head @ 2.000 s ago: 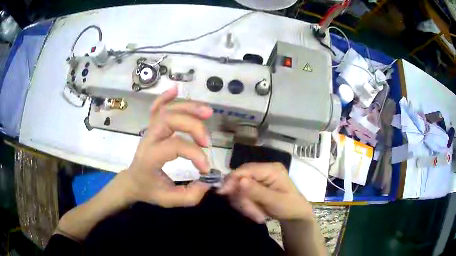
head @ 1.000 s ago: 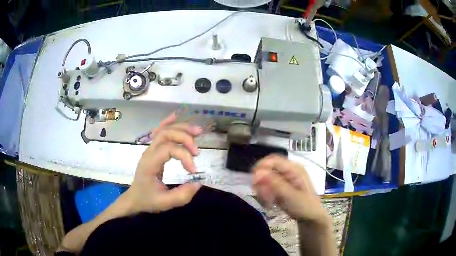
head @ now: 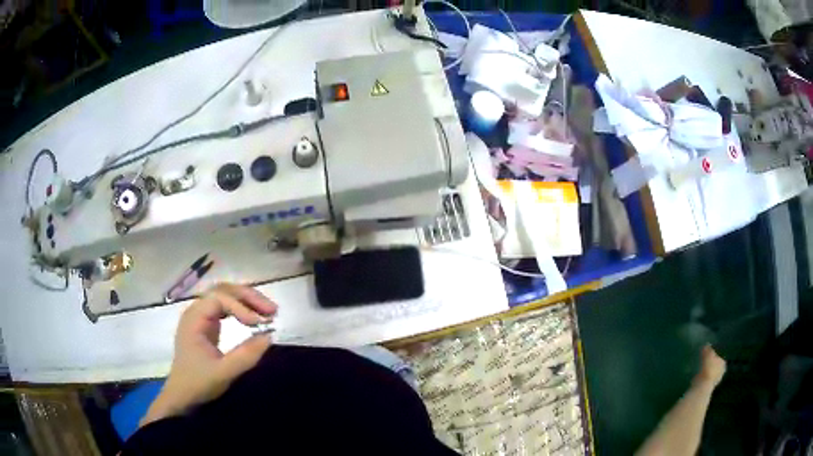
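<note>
My left hand (head: 209,343) is low at the left, in front of the machine bed, and pinches a small silvery bobbin or bobbin case (head: 262,329) between thumb and fingertips. My right hand (head: 709,367) is far out at the lower right over the green floor, small and blurred; whether it holds anything cannot be told. The pale grey JUKI sewing machine (head: 196,214) stands behind my left hand. Thread snips (head: 189,277) with pink handles and dark blades lie on its bed. A black mobile phone (head: 369,277) lies in front of the machine.
A blue side tray (head: 636,224) right of the machine holds scraps, papers and an orange-white packet (head: 541,218). White fabric (head: 664,120) lies on the farther table. A trolley top covered in printed sheet (head: 499,383) is below the table's front edge. A blue stool (head: 135,408) shows lower left.
The view has swung right, so the machine sits further left. My right hand has moved away from my left hand and the phone, out to the right. My left hand keeps the silvery piece.
</note>
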